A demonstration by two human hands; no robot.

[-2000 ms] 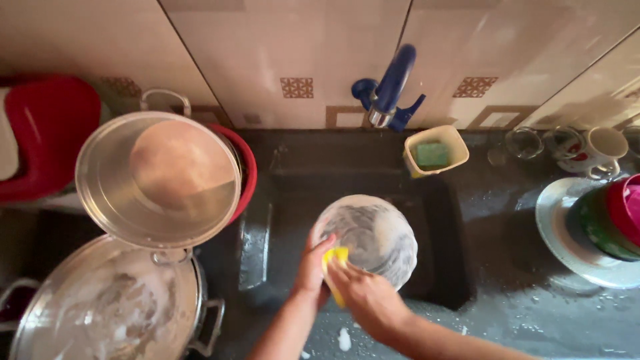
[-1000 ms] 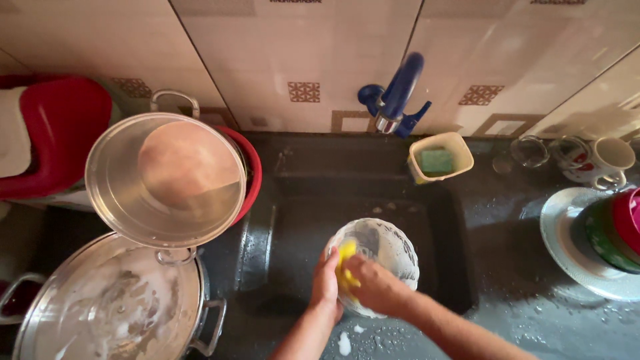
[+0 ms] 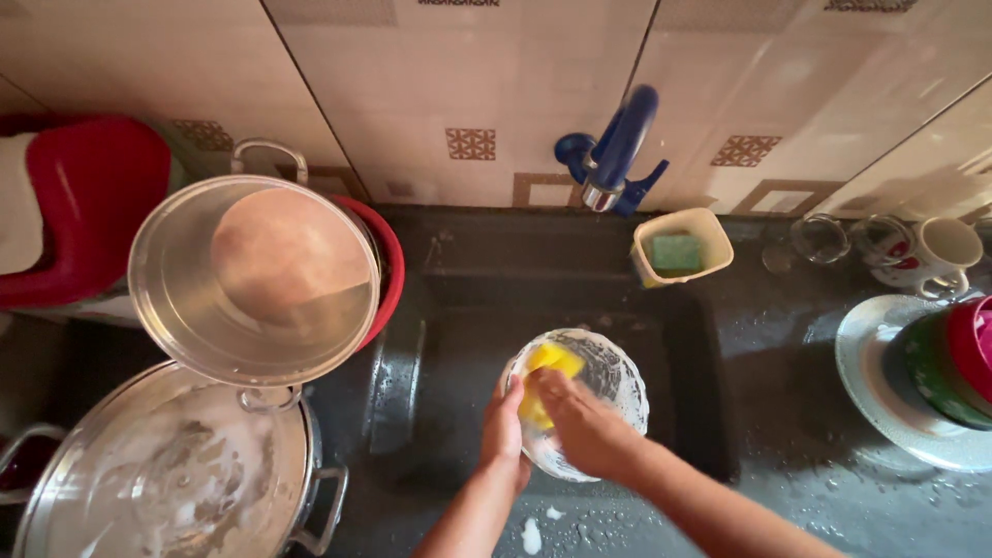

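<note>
A clear bowl (image 3: 612, 380), coated in white suds, is held tilted over the dark sink basin (image 3: 457, 349). My left hand (image 3: 504, 430) grips the bowl's left rim, thumb on the near side and the other fingers mostly hidden beneath. Inside the bowl my right hand (image 3: 577, 422) presses a yellow sponge (image 3: 554, 360) against the left part of the wall; the hand is slightly blurred. Behind the bowl, the blue faucet (image 3: 620, 147) comes out of the tiled wall, with no water seen running from it.
A large metal pot (image 3: 256, 364) and a red basin (image 3: 391, 271) stand left, above a soapy wide pan (image 3: 178, 465). A tub (image 3: 725, 252) holding a green sponge sits behind the sink. Glasses (image 3: 820, 239), a mug (image 3: 949, 248) and a glass plate (image 3: 860, 387) under stacked bowls are at right.
The yellow sponge and my right hand have shifted about within the bowl, and more of the sponge shows now. My left hand keeps its hold on the rim.
</note>
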